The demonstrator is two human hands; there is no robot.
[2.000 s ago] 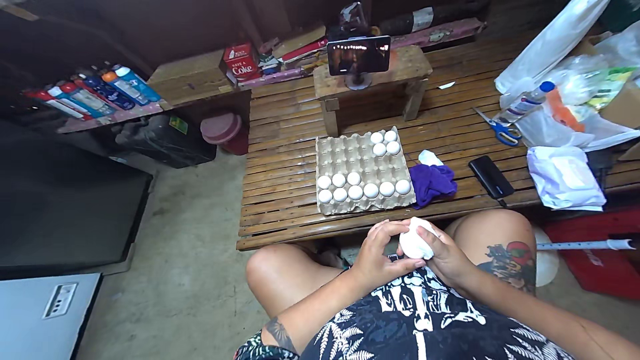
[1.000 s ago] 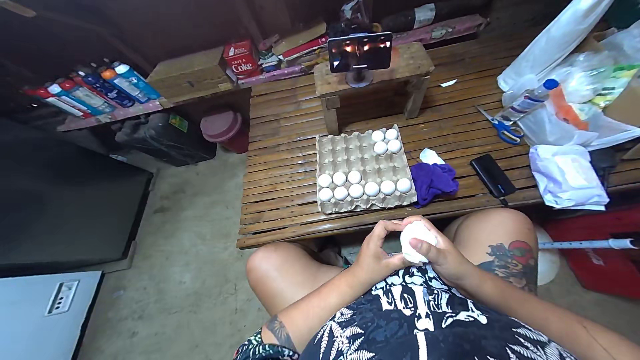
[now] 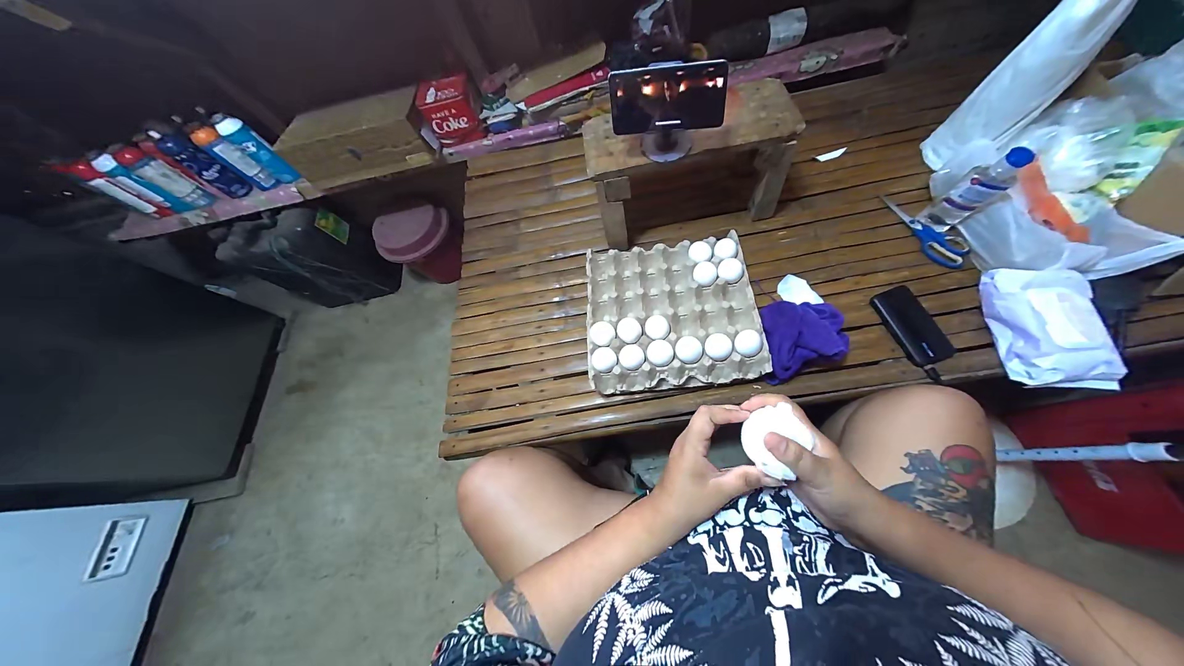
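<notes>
Both my hands hold a white object [image 3: 770, 440] above my lap, near the bench's front edge; it looks like an egg with a white wipe or cloth, but I cannot tell exactly. My left hand [image 3: 708, 462] has its fingertips on its left side. My right hand [image 3: 819, 462] wraps its right side, with the thumb across the front. Just beyond them, a grey pulp egg tray [image 3: 638, 287] lies on the slatted bench, with white eggs [image 3: 688, 350] in its near rows and several more [image 3: 705, 273] in its far right corner.
Right of the tray lie a purple cloth [image 3: 803, 340], a white scrap [image 3: 797, 289], a black power bank or phone [image 3: 911, 326], blue-handled scissors [image 3: 939, 245], a white packet [image 3: 1052, 328] and a plastic bottle [image 3: 980, 190]. Behind the tray, a phone [image 3: 668, 97] stands on a small wooden stool [image 3: 740, 120].
The fingers have shifted slightly around the white object, which shows a rounder face than two seconds ago. The eggs in the tray look the same.
</notes>
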